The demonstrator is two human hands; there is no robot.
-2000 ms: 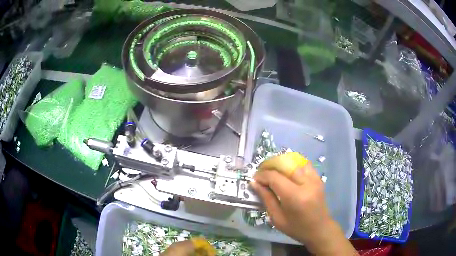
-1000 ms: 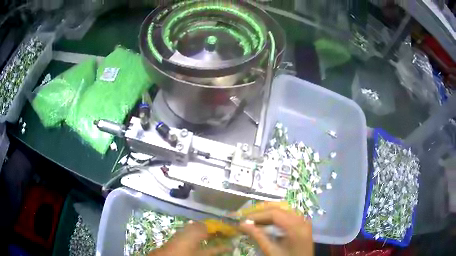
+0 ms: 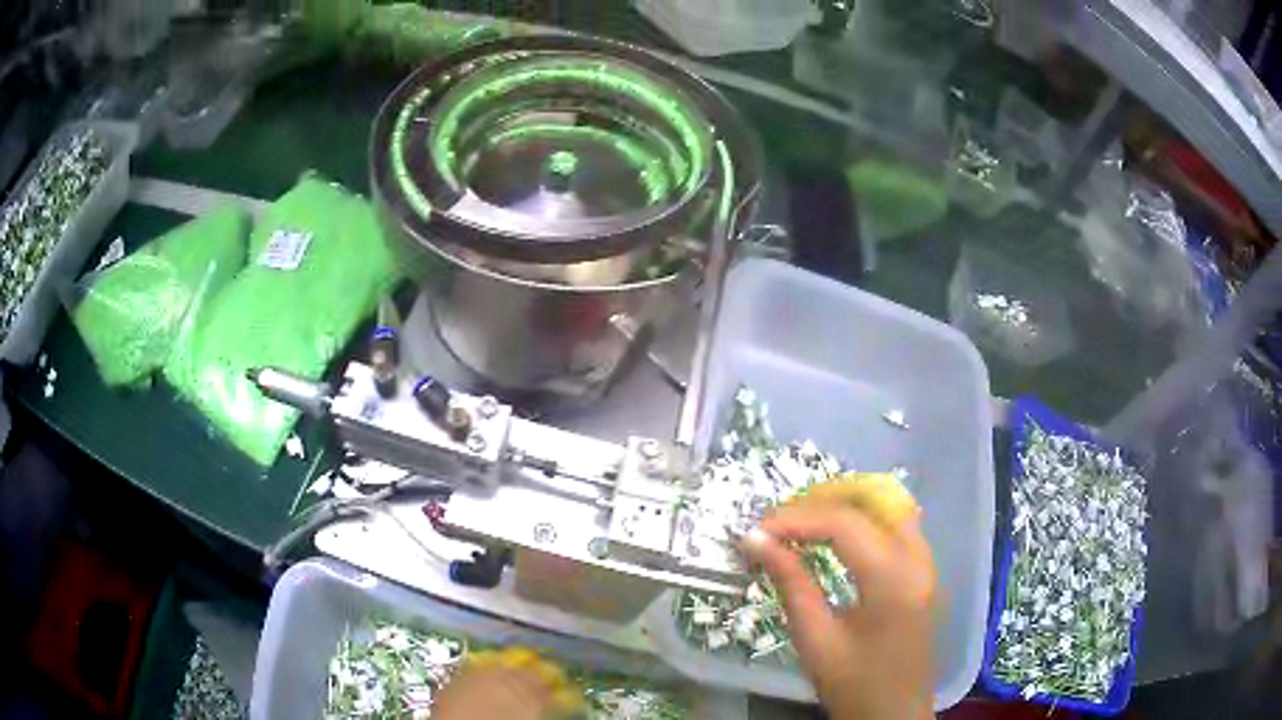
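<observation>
My right hand point(image 3: 858, 570), with a yellow finger cot, is at the right end of the silver press fixture point(image 3: 654, 506). Its thumb and forefinger pinch a small white workpiece point(image 3: 756, 539) beside the fixture block. My left hand point(image 3: 506, 689), also with yellow finger cots, is cut off by the bottom edge, over the near tub point(image 3: 302, 619) of white stemmed pieces; what its fingers hold is hidden. The right tub point(image 3: 935, 366), with a heap of the same pieces, lies under and beyond my right hand.
The steel bowl feeder point(image 3: 562, 260) with green parts stands behind the fixture, joined by a feed rail point(image 3: 703, 338). Bags of green parts point(image 3: 288, 331) lie left. A pneumatic cylinder point(image 3: 408, 429) has dark hoses below. A filled blue tray point(image 3: 1076, 563) is far right; another filled tub point(image 3: 106, 197) is far left.
My hands were together over the near tub; they have parted. My right hand has moved up and right to the fixture's end, and my left hand has moved down and left. The view has shifted slightly.
</observation>
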